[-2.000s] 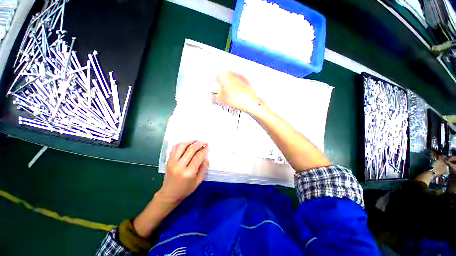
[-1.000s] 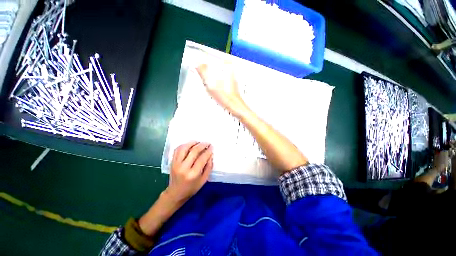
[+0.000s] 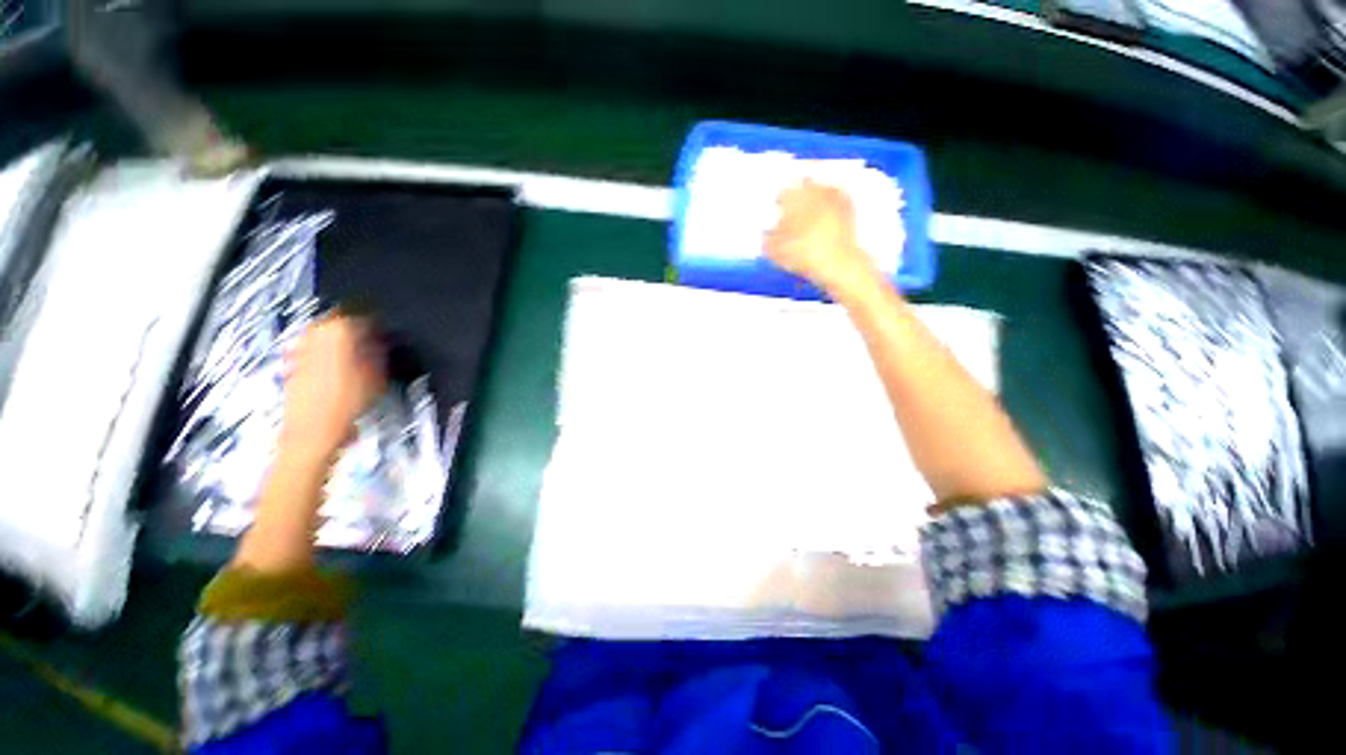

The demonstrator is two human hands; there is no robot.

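Observation:
My left hand [image 3: 332,369] is over the heap of thin silvery metal rods [image 3: 391,479] in the left black tray [image 3: 421,266]. It is blurred, and I cannot tell whether its fingers hold a rod. My right hand [image 3: 815,229] reaches into the blue plastic bin [image 3: 923,221] among the small white plastic parts [image 3: 723,199]. Its fingertips are blurred, so I cannot tell whether they hold a part. The white sheet [image 3: 709,457] lies in front of my lap, between the left tray and my right forearm.
A right black tray [image 3: 1162,428] densely filled with rods lies right of the sheet, with clear plastic bags [image 3: 1318,347] beyond it. Stacked white sheets [image 3: 104,354] stand at the far left. Another person's arm [image 3: 163,111] shows blurred at the upper left.
My left hand has moved from the sheet's lower left edge to the rods in the left tray. My right hand has moved from the sheet into the blue bin. The view has shifted.

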